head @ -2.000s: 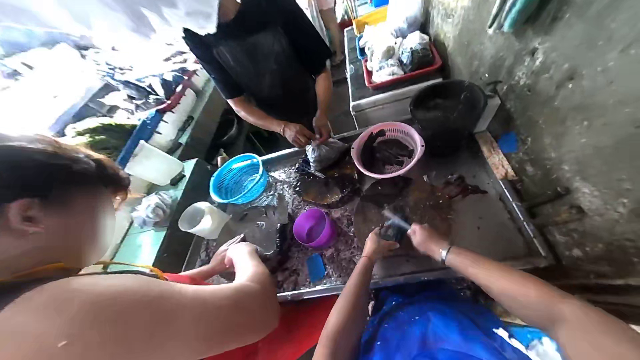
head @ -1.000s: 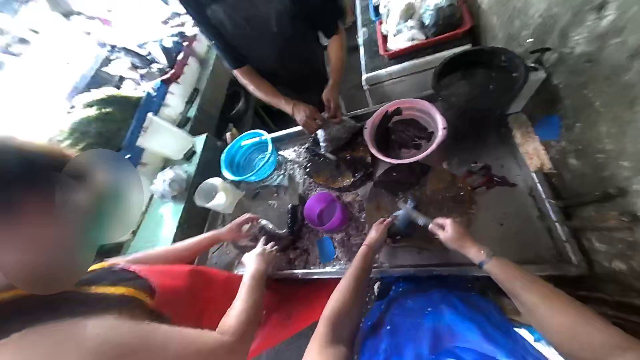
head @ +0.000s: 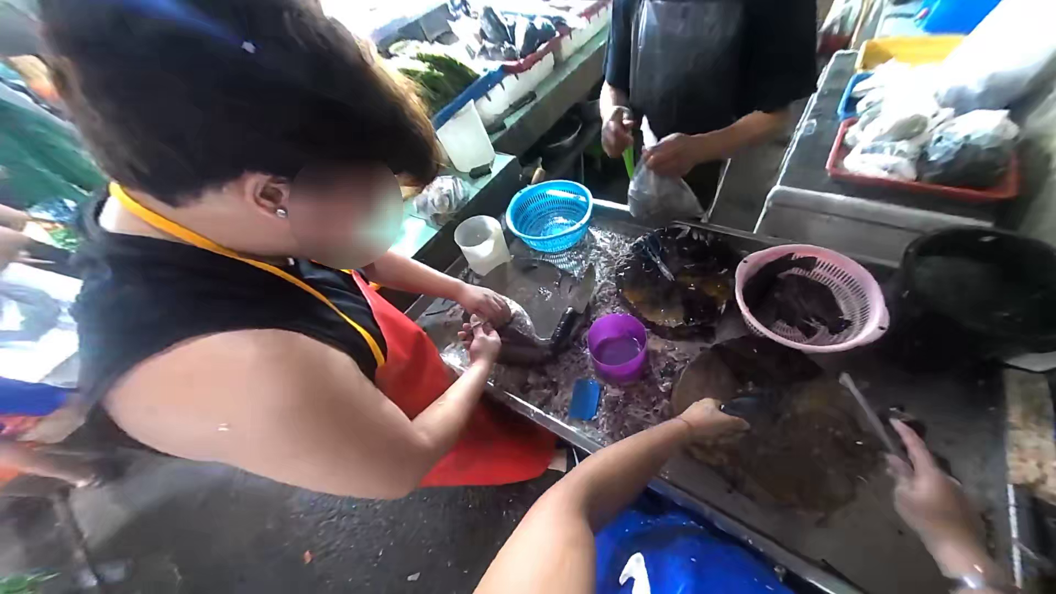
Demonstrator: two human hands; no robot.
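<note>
My left hand holds the end of a small dark fish on a wet, stained chopping board. To the right, my right hand grips a knife, its blade pointing up and left, apart from the fish. Beyond the board stands a pink plastic basket with dark fish pieces in it. A purple tub and a blue plastic piece are left of my left hand. Blurring hides the fish's exact outline.
At my left, a co-worker in a red apron handles a dark fish. Across the metal table, another person holds a plastic bag. A blue basket, white container and black basin stand around the table.
My right hand with the knife has moved right, away from my left hand. The person across now holds up a plastic bag. The view has swung left.
</note>
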